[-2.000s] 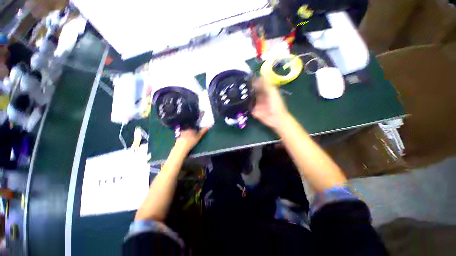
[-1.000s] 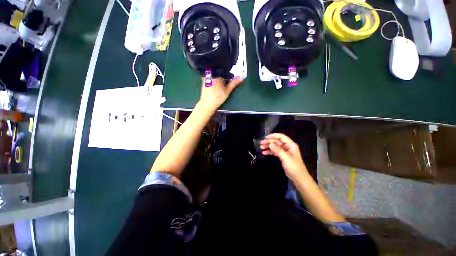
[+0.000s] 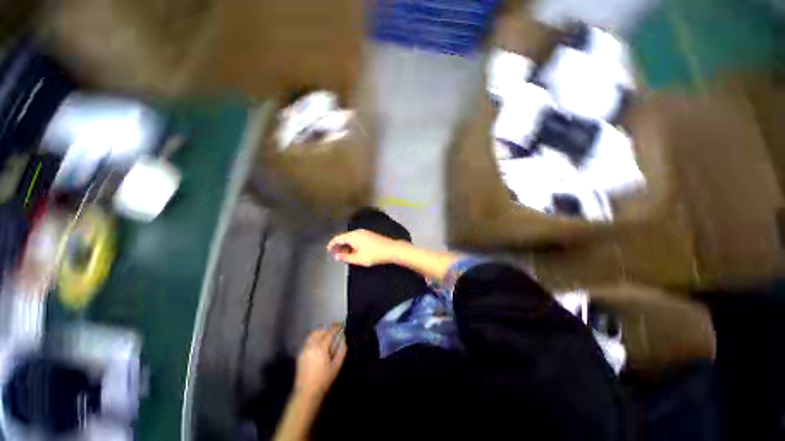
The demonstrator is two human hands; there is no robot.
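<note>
The picture is blurred. My right hand (image 3: 363, 248) is over my dark-clothed leg, fingers curled, with nothing visible in it. My left hand (image 3: 320, 357) is lower, beside my leg, fingers bent; blur hides whether it holds anything. Both hands are off the bench and touch no camera. A white-and-black security camera (image 3: 116, 370) sits on the green bench (image 3: 172, 293) at the lower left, cut off by the picture's edge. Several white-and-black cameras (image 3: 594, 82) lie heaped in an open brown carton (image 3: 478, 211) at the upper right.
A yellow tape roll (image 3: 86, 258) and a white mouse (image 3: 148, 188) are on the bench. Another brown carton (image 3: 301, 177) with white items stands beside the bench. More white items (image 3: 594, 323) are at the lower right. Blue crates (image 3: 435, 21) are at the top.
The view has swung right from the bench to the cartons. My left hand has let go of the left camera and left the bench. My right hand's fingers look more curled.
</note>
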